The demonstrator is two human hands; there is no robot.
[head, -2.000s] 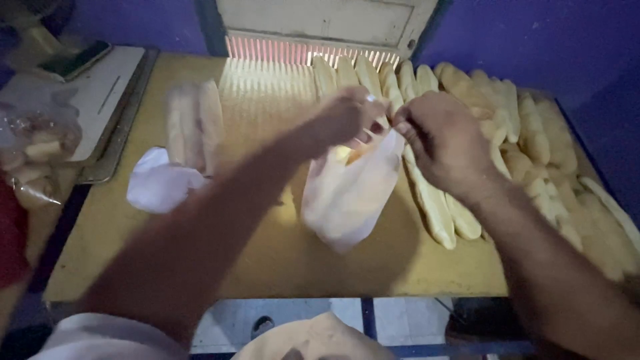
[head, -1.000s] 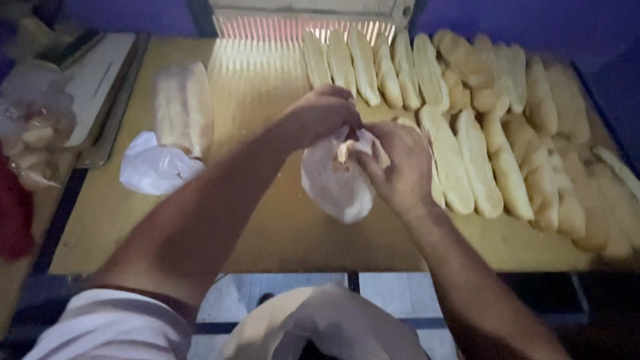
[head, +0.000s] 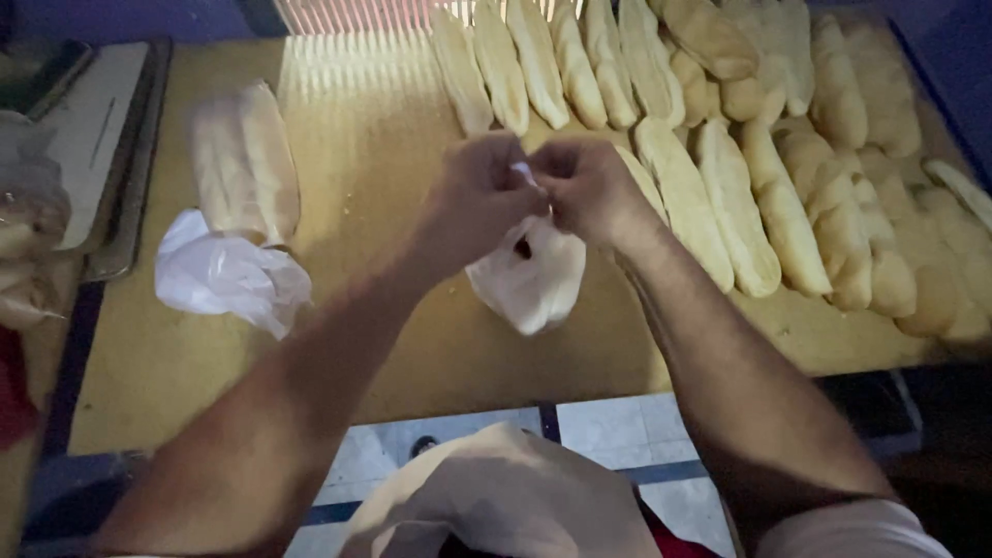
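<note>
Both hands meet above the middle of the wooden table, gripping the gathered top of a whitish plastic bag. My left hand pinches it from the left, and my right hand from the right, fingers touching or nearly so. The bag hangs just below them; a small dark gap shows near its top, and its contents cannot be made out. Long bread loaves lie in rows right of my right hand. Further left, bagged long loaves lie by a crumpled white plastic bag.
The wooden table ends at an edge near my body. Metal trays and a clear plastic bag of bread pieces are at the far left. A slatted, lit opening is at the back, beside purple walls.
The hands stay together at the bag's top. Two seconds ago the bag hung longer below them; now its lower part looks shorter and rounder. The view has shifted nearer the table.
</note>
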